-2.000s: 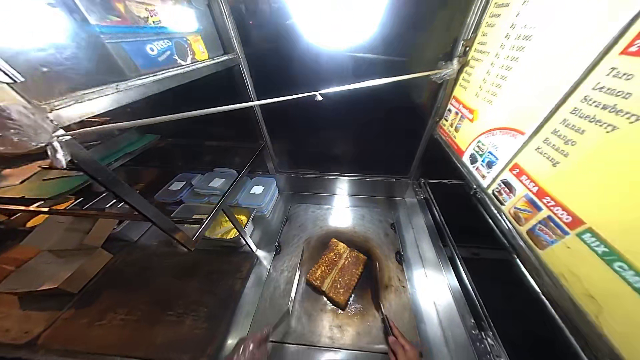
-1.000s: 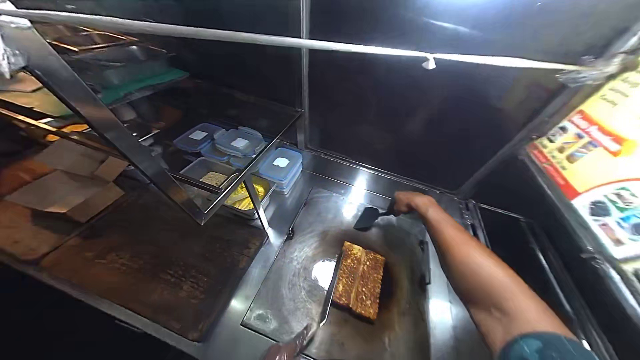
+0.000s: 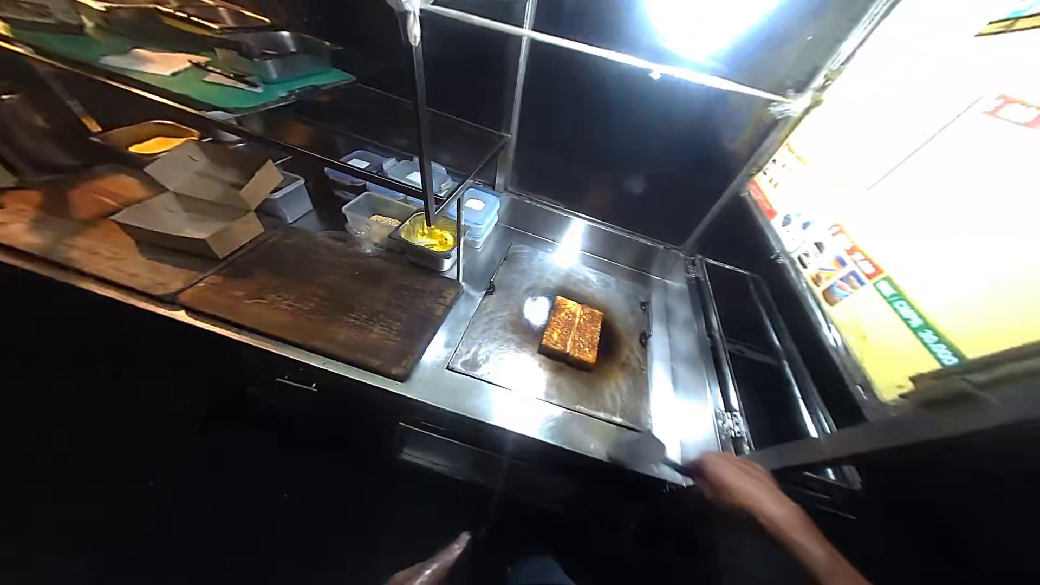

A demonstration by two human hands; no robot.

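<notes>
Two browned slabs of toasted bread (image 3: 572, 331) lie side by side on the steel griddle (image 3: 504, 357). My right hand (image 3: 731, 479) grips the handle of a spatula (image 3: 638, 451), whose blurred blade is at the griddle's front right edge, away from the bread. Low in the view, in front of the counter, is my left hand (image 3: 435, 562), partly cut off by the frame's edge. A thin dark shape runs up from its fingers, too dim to make out fully.
Left of the griddle lies a dark wooden board (image 3: 325, 301), with an open cardboard box (image 3: 199, 199) beyond it. A metal tub of yellow spread (image 3: 431, 237) and lidded plastic containers (image 3: 475, 210) stand behind. A metal-framed shelf (image 3: 325, 158) overhangs them; a menu board (image 3: 910, 244) is at right.
My right hand has come from the griddle's far side to its near right corner with the spatula. My left hand has drawn back from beside the bread. The view has swung left.
</notes>
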